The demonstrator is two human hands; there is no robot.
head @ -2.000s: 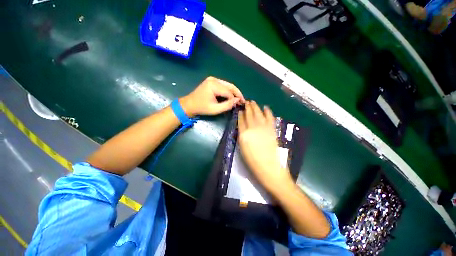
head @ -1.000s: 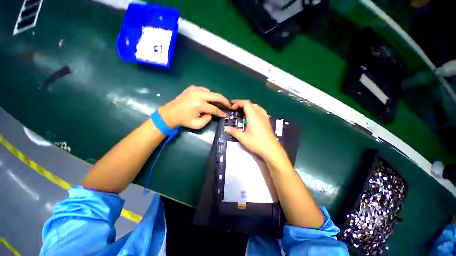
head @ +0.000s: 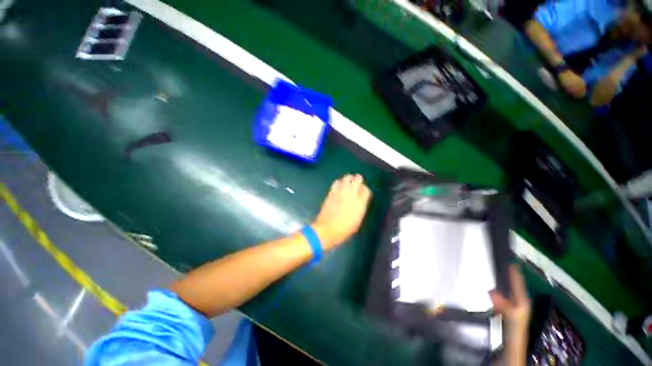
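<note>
The tablet unit point(head: 447, 261), blurred, lies face-up on its black carrier tray point(head: 379, 268), right of centre, its far edge over the white rail. It has a large silver-white panel and a green spot among the circuitry at its far end. My right hand point(head: 513, 307), blurred, grips the unit's right edge near the lower corner; its fingers are partly cut off from clear view. My left hand point(head: 344, 211), with a blue wrist band, is curled left of the unit and apart from it; nothing shows in it.
A blue bin point(head: 293, 121) with a white patch stands by the white rail point(head: 372, 146). A black parts tray point(head: 557, 339) is at lower right. Two other units sit on the green conveyor point(head: 357, 78). A white-framed strip and dark strip lie at left. A person's arms show at top right.
The unit and tray have moved away from me and right, towards the rail. Both hands have left the circuitry end; my right hand has gone to the unit's right edge. The view has shifted.
</note>
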